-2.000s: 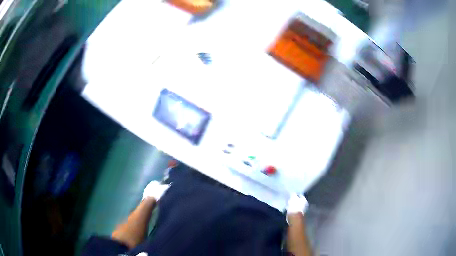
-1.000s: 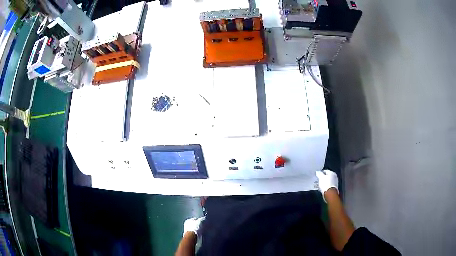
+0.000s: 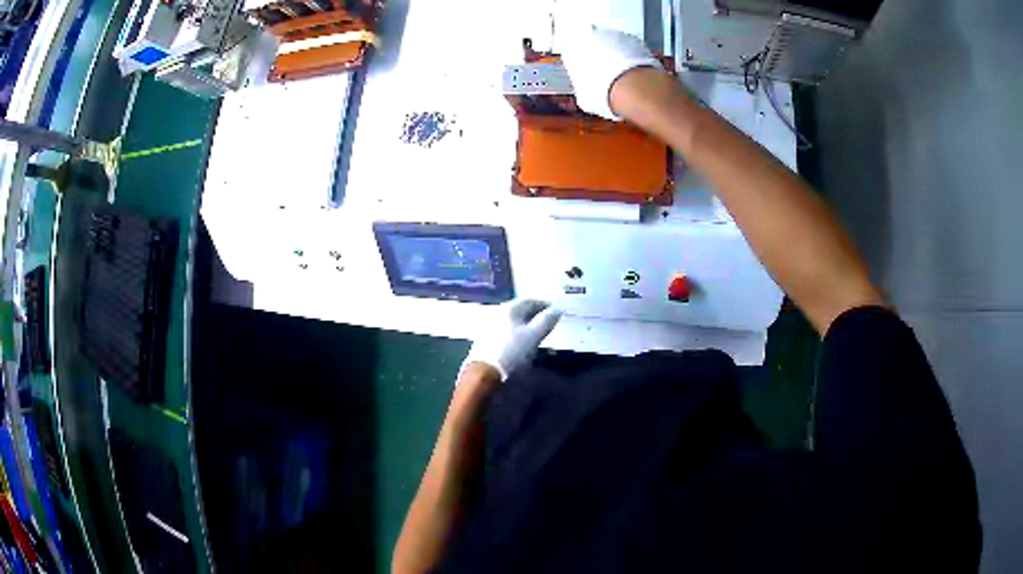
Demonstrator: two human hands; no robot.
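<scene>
An orange fixture stands near the front of the white machine top, with a silver metal plate with holes across its back part. My right hand, in a white glove, is over the right side of this plate and hides it; whether it grips the plate is not clear. My left hand, in a white glove, is at the machine's front edge below the touchscreen, fingers apart and holding nothing visible.
A second orange fixture with a pale strip stands at the back left. A dark pile of small parts lies between the fixtures. A red emergency stop button is on the front panel. A black ribbed tray lies at the left.
The right-hand fixture has come forward towards me. My right hand has moved from the machine's front right corner onto the fixture. My left hand has risen to the front edge.
</scene>
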